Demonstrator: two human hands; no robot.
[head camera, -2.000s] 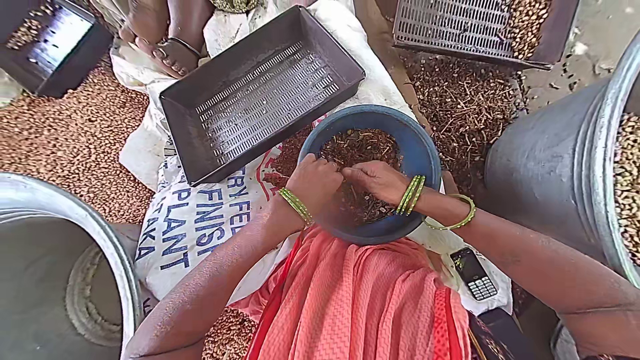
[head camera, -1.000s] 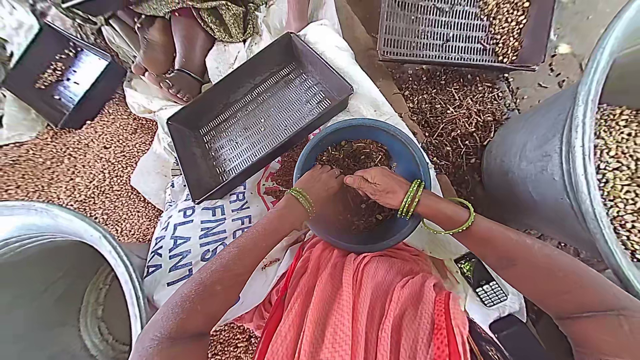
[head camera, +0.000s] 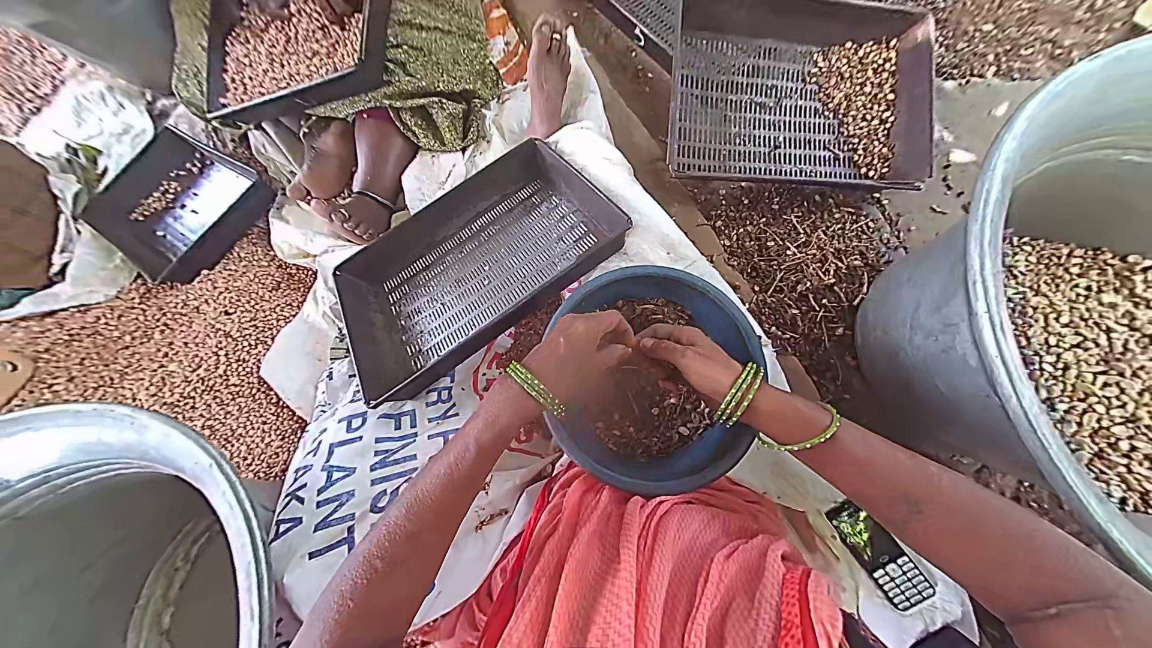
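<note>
A round blue plastic tub (head camera: 670, 472) rests at my lap, with brown husks and bits of stalk (head camera: 657, 418) in it. Over its left part is my left hand (head camera: 585, 355), fingers curled down toward the husks; whether it pinches anything is hidden. My right hand (head camera: 688, 355) meets it from the right, thumb and fingertips close together near the left fingertips, and what lies between them is too small to tell. Green bangles circle both wrists. Just beyond the tub, a dark slotted tray (head camera: 490, 270) lies tilted on a white printed sack (head camera: 360, 468).
Metal tubs stand at left (head camera: 247, 531) and right (head camera: 981, 297), the right one holding beans or nuts (head camera: 1089, 360). A slotted tray (head camera: 756, 117) lies at the back right. Another person's feet (head camera: 355, 193) are beyond my tray. A keypad phone (head camera: 882, 553) lies by my right forearm.
The view has shifted, showing more of the far side. Both hands stay together over the blue tub throughout.
</note>
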